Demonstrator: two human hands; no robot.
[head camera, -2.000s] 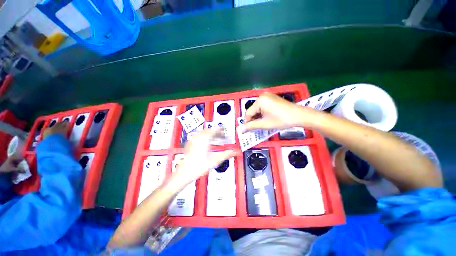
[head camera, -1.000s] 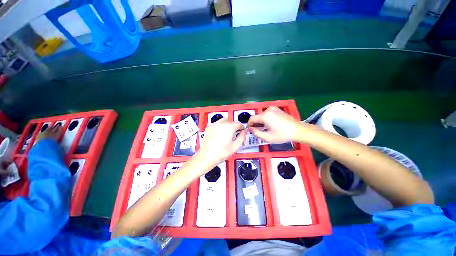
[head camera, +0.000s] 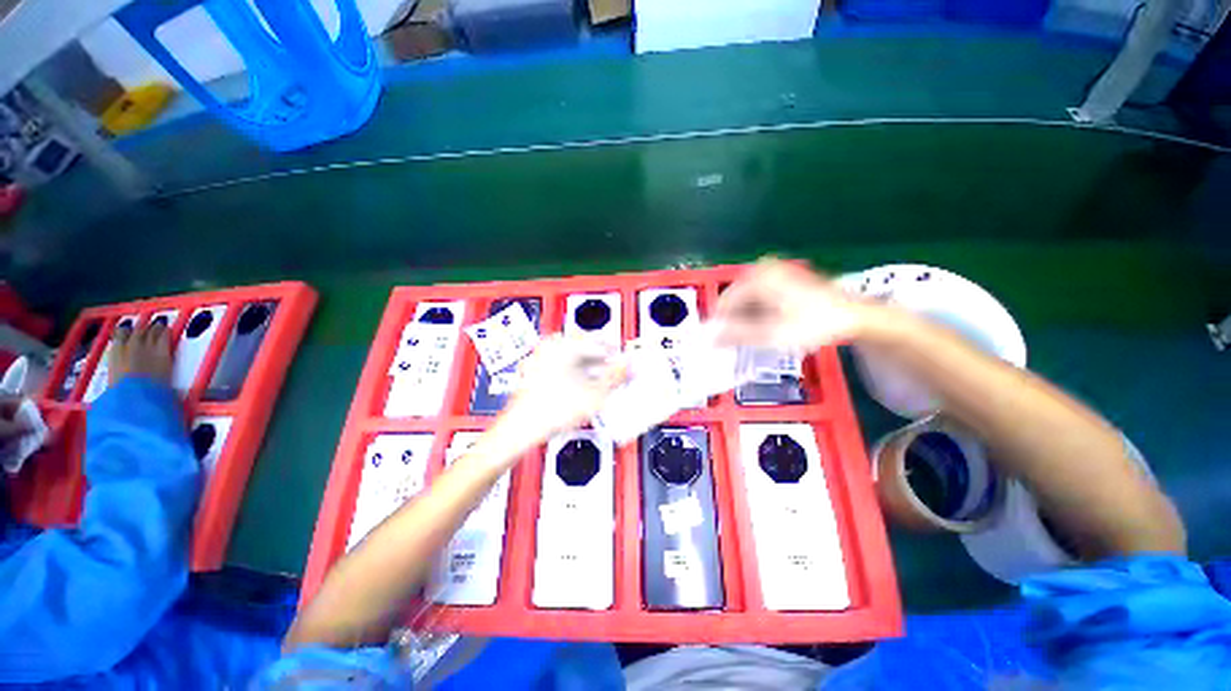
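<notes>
A red tray (head camera: 608, 624) with two rows of compartments holds white and dark grey handsets, such as the dark one (head camera: 682, 520) in the front row. My left hand (head camera: 574, 385) is blurred over the back row, its fingers on the left end of a white label strip (head camera: 659, 392). My right hand (head camera: 776, 313) is blurred at the back right compartments, with its fingers at the strip's right end. A loose printed label (head camera: 504, 338) lies tilted on a handset in the back row. Printed labels also lie on the left handsets.
A large white roll (head camera: 965, 317) and a tan-brown ring (head camera: 898, 479) lie right of the tray, with another white roll (head camera: 1015, 547) partly under my forearm. A second red tray (head camera: 254, 452) is at left, with another worker's blue sleeve (head camera: 135, 473). A blue stool (head camera: 290, 101) stands beyond the green surface.
My hands came together over the back row, then moved apart again with the white strip stretched between them. The view shifted slightly.
</notes>
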